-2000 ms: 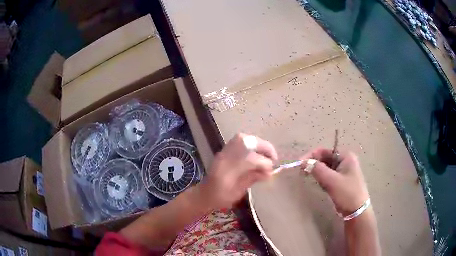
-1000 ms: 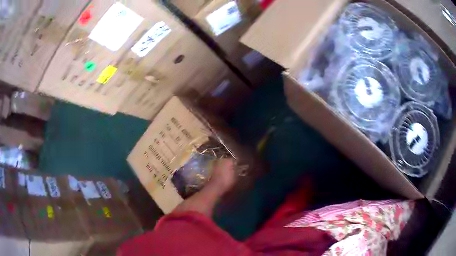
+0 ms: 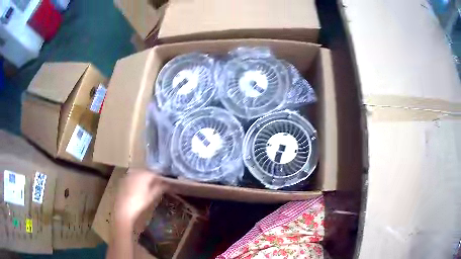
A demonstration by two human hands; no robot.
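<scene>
Several finned round housings stand in an open carton [image 3: 215, 191] in front of me. The nearest right housing [image 3: 281, 148] shows its fins sharply. The others, such as the front left housing [image 3: 206, 143], are wrapped in a clear plastic bag [image 3: 300, 88]. My left hand [image 3: 137, 195] is blurred, over the carton's near left corner and beside a lower scrap carton [image 3: 190, 238] with brown shreds. I cannot tell whether it holds anything. My right hand is not in view.
The cardboard-covered bench [image 3: 412, 167] runs along the right. A carton [image 3: 237, 20] stands beyond the open one. Closed cartons [image 3: 30, 202] with labels and a smaller carton [image 3: 65, 109] stand on the left. A floral apron [image 3: 288, 232] is at the bottom.
The view has swung back from the scrap carton to the housings. My left hand has come up out of the scrap carton. My right hand, seen over the bench earlier, is out of view.
</scene>
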